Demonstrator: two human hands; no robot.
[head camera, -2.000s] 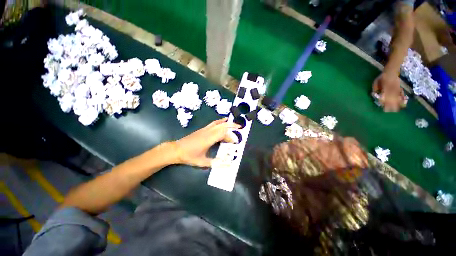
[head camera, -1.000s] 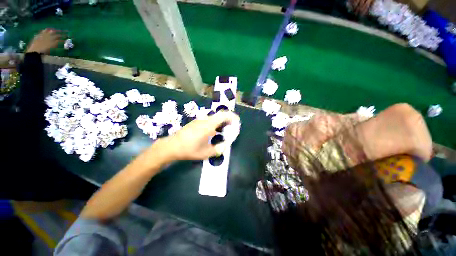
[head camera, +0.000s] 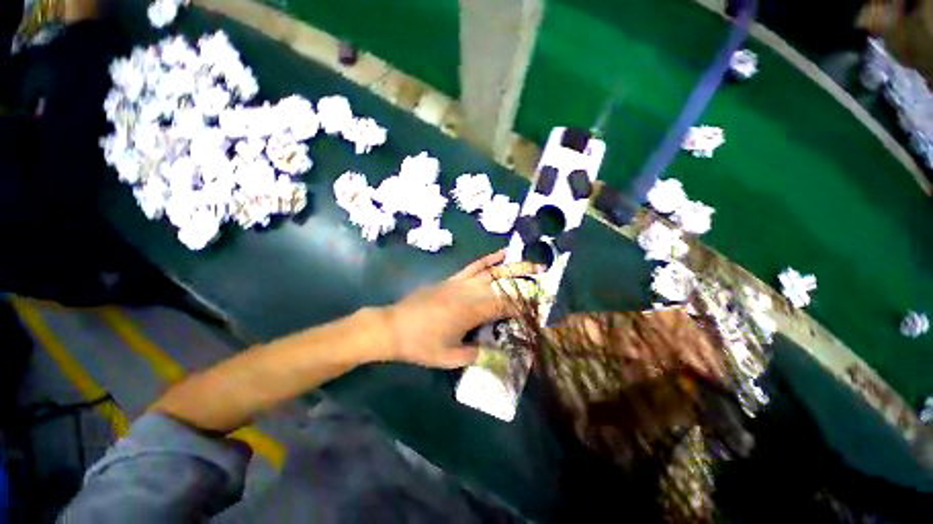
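The long white holding strip (head camera: 565, 184) with black round and square spots lies slanted on the dark green bench top. My left hand (head camera: 450, 312) lies over its lower middle, fingers on the strip; what is under the fingers is hidden. My right hand (head camera: 639, 353) is close to the strip's right side, blurred and largely covered by dark strands; its fingers and anything in them cannot be made out. Small white pieces (head camera: 404, 200) lie left of the strip, and more white pieces (head camera: 663, 241) lie to its upper right.
A large heap of white pieces (head camera: 205, 143) lies at the left. A pale post (head camera: 496, 72) and a thin bluish bar (head camera: 691, 107) stand beyond the strip. The green belt (head camera: 798, 194) carries scattered white pieces. A dark sleeve (head camera: 61, 133) is at the far left.
The view has turned, so the strip now looks slanted and further right. My left hand has gone from a raised, curled pose to lying flatter on the strip. My right hand appears nearer the strip.
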